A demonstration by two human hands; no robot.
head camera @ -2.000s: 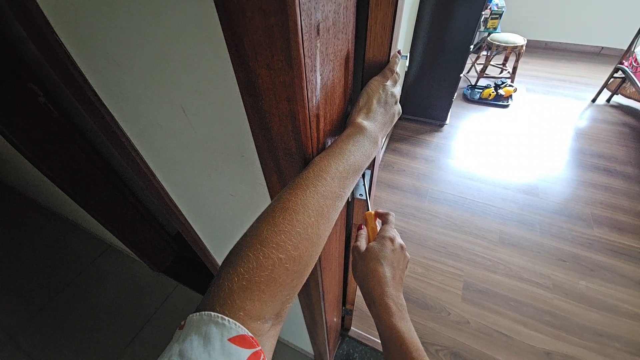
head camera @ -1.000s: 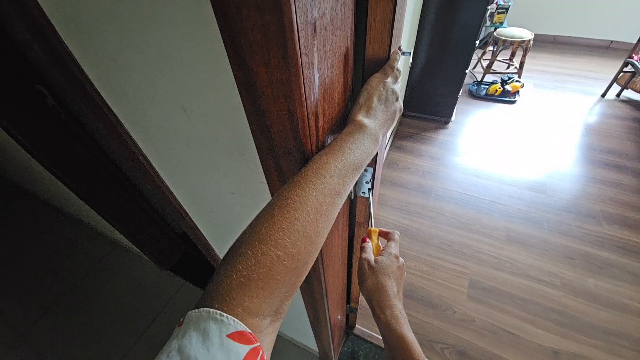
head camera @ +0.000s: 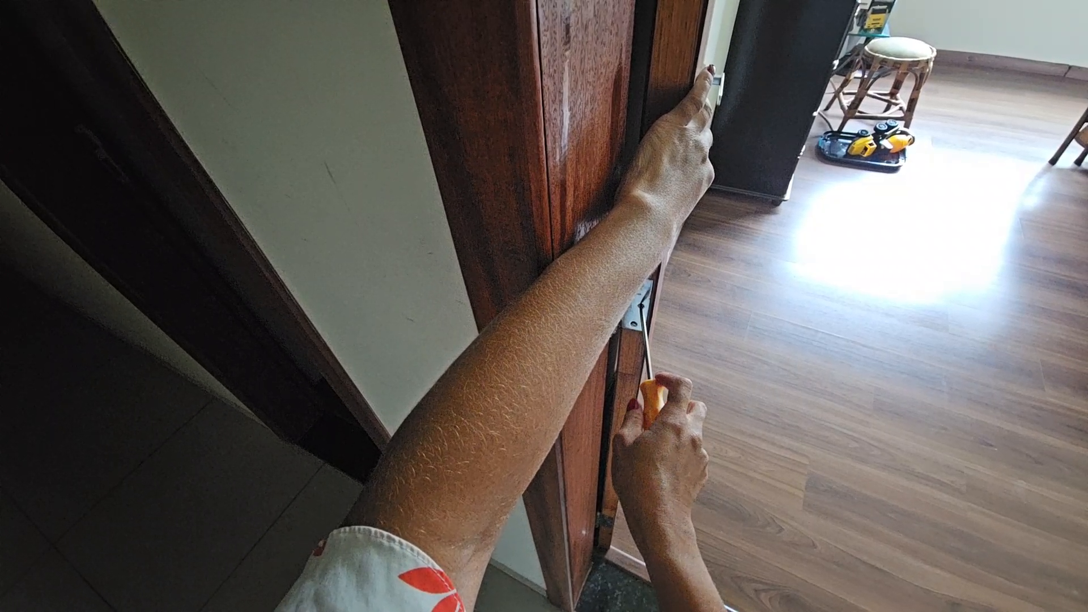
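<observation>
My left hand [head camera: 676,157] rests high on the dark wooden door edge or frame [head camera: 676,51], one finger stretched towards a small metal fitting; its thumb is hidden. Below that forearm, a metal plate with holes [head camera: 636,310], partly covered by the arm, is set in the narrow wooden edge. In my right hand [head camera: 663,450] is a screwdriver [head camera: 652,399] with an orange-yellow handle, held from below. Its thin shaft points up to the plate, and the tip appears to meet it. Whether it sits in a screw I cannot tell.
A wood-look floor [head camera: 850,408] spreads to the right. Beyond the door stand a dark cabinet [head camera: 761,102] and a stool with a pale seat [head camera: 901,49]; a dark tray [head camera: 858,157] with yellow and black items lies beside the stool. A pale wall [head camera: 297,153] is left of the frame.
My right hand has moved slightly down from the plate since the earliest frame, its fingers have shifted on the handle, and more of the shaft shows. My left hand has stayed on the wood.
</observation>
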